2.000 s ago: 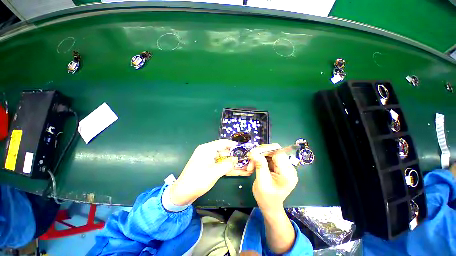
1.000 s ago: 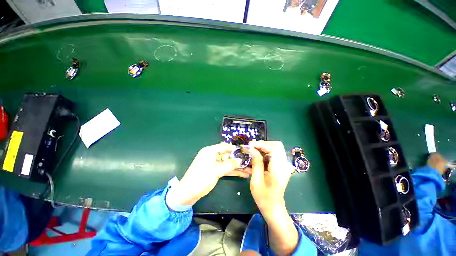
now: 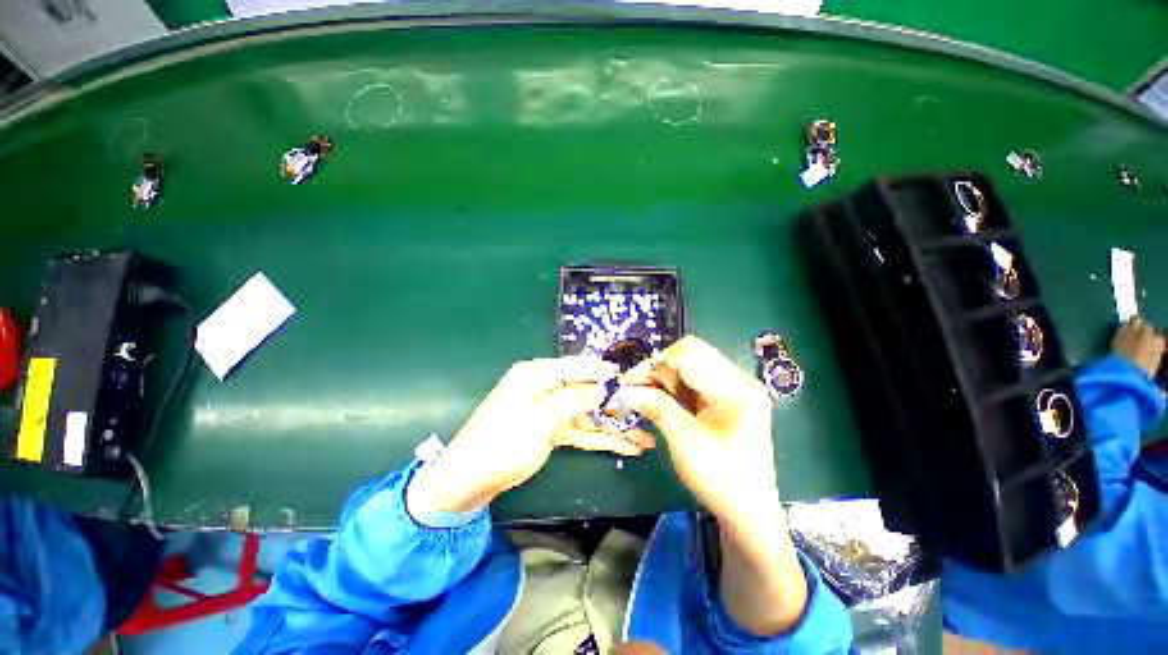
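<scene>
My left hand (image 3: 519,422) holds a small round electronic module (image 3: 615,407) between its fingers, with a dark part at the module's upper side. My right hand (image 3: 705,416) touches the module with its thumb and fingertips; whether it grips a tool or a tiny part is too small to tell. The flat black parts tray (image 3: 564,305), with many small white bits, lies just beyond my hands, its near part hidden by them. Another round module (image 3: 781,375) lies on the green bench to the right of my right hand.
A black compartment tray (image 3: 916,384) holds rings and modules at right. More modules (image 3: 301,160) lie along the far side. A black box (image 3: 87,365) with a cable and a white paper slip (image 3: 246,325) are at left. A clear bag (image 3: 852,544) is lower right. A neighbour's hand (image 3: 1137,346) is far right.
The thin tool seen earlier in my right hand no longer shows clearly. My right hand has turned, its fingertips now over the module. The neighbour's hand has come into view at far right.
</scene>
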